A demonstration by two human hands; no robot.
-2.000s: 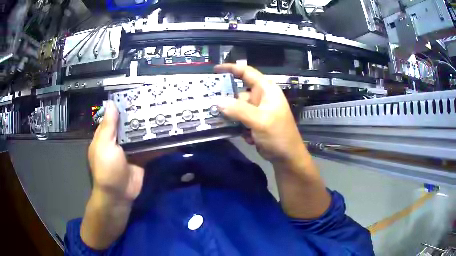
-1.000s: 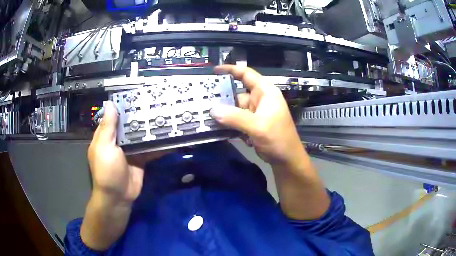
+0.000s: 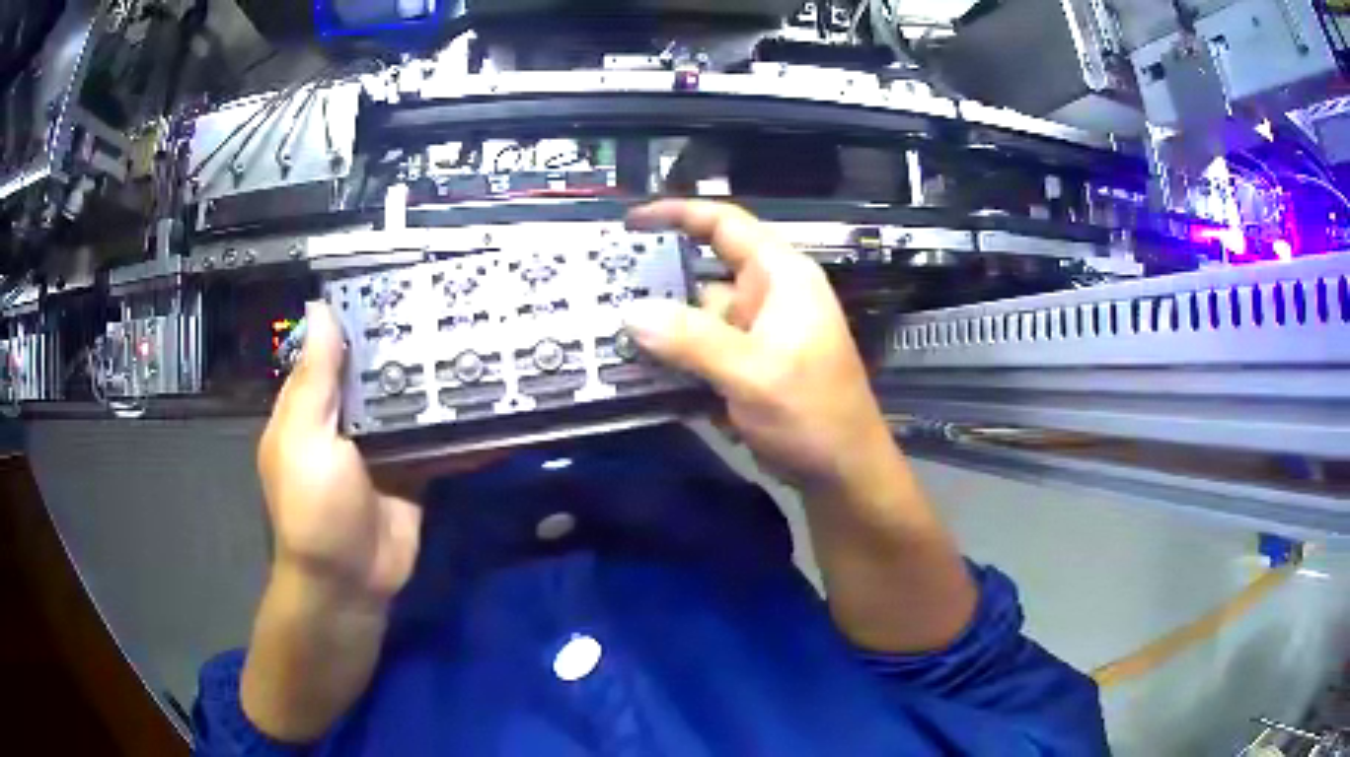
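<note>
A silver rectangular carrier fixture [image 3: 504, 333] with rows of round clamps on top is held up in front of my body, its top face towards me and its underside dark. My left hand [image 3: 329, 481] grips its left end, the thumb on the near corner. My right hand [image 3: 777, 333] holds the right end, the thumb resting on the top face at the rightmost clamp and the index finger over the far right corner. The fingers under the fixture are hidden.
The conveyor track [image 3: 829, 244] runs across behind the fixture. A red bin [image 3: 511, 189] shows between the rails. A slotted cable duct [image 3: 1155, 318] is at right. Silver cylinder units [image 3: 156, 348] stand at left. A blue tray [image 3: 373, 15] is at the top left.
The fixture has tilted and shifted very slightly. The right thumb has slid a little along the top face since the oldest frame. A bright purple light now shows at far right.
</note>
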